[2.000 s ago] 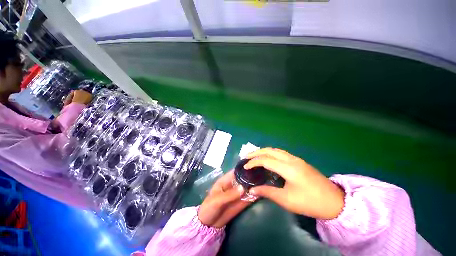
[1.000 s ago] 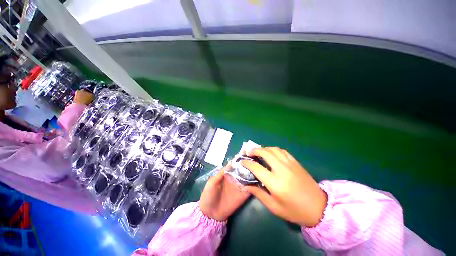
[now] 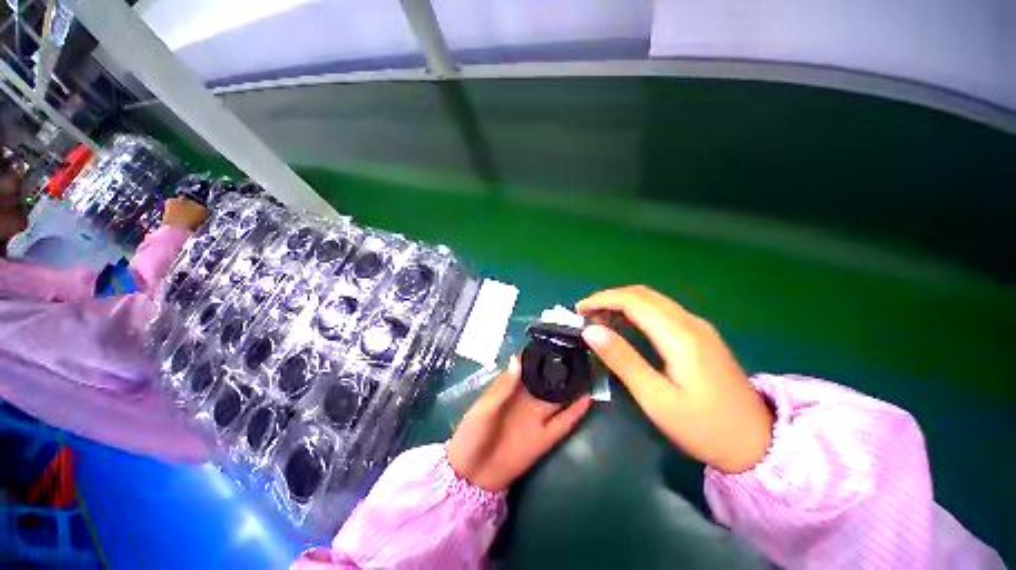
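Observation:
A round black case point(image 3: 556, 372) is open in front of me, its lid standing up at the far edge and a ringed centre showing. My left hand point(image 3: 515, 432) holds the case from below and the left side. My right hand point(image 3: 689, 376) is at the lid, with thumb and index finger at its right end. A small piece of clear film shows at the right of the case. Small white papers point(image 3: 563, 317) lie just behind the case, partly hidden by it.
Stacked clear blister trays point(image 3: 292, 345) with black discs stand at left. A white card point(image 3: 487, 322) lies beside them on the green bench point(image 3: 780, 267). Loose clear film point(image 3: 468, 384) is near my left hand. A co-worker's pink sleeve point(image 3: 89, 345) and a white post point(image 3: 212, 111) are at left.
The case was closed in my hands, with shiny film around it a second ago. Now its lid is raised, and my right hand has moved off its top to the lid's right end.

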